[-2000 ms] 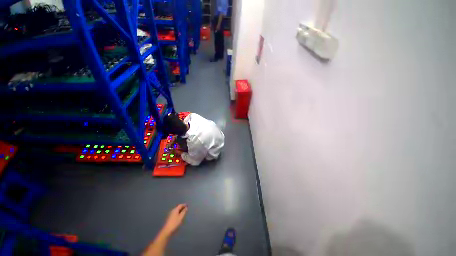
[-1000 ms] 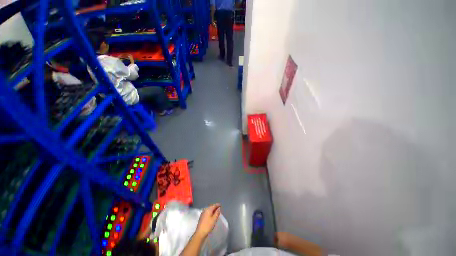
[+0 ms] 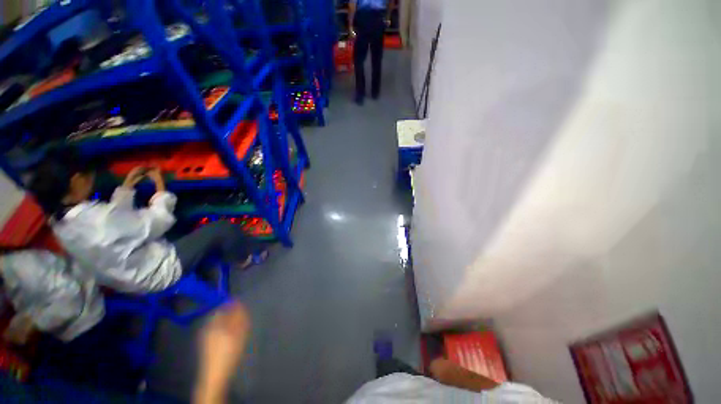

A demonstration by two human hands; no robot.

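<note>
My left hand (image 3: 225,325) is raised at the lower left of centre, blurred, over the grey floor (image 3: 316,276). No object shows in it, but its finger pose cannot be told. My right forearm and hand (image 3: 454,374) show small and dark at the bottom edge, in front of a red box (image 3: 477,353); the fingers cannot be made out. Neither hand touches the racks.
Blue racks (image 3: 182,87) with orange trays (image 3: 190,160) line the left. A person in white (image 3: 118,245) sits on a blue stool (image 3: 194,292), hands at a tray; another is at lower left. Someone stands far down the aisle (image 3: 369,47). A white wall (image 3: 537,197) is at right.
The view has moved forward along the aisle. The crouching person and floor tray have left view; the seated person and red box are nearer. My left hand now shows further left.
</note>
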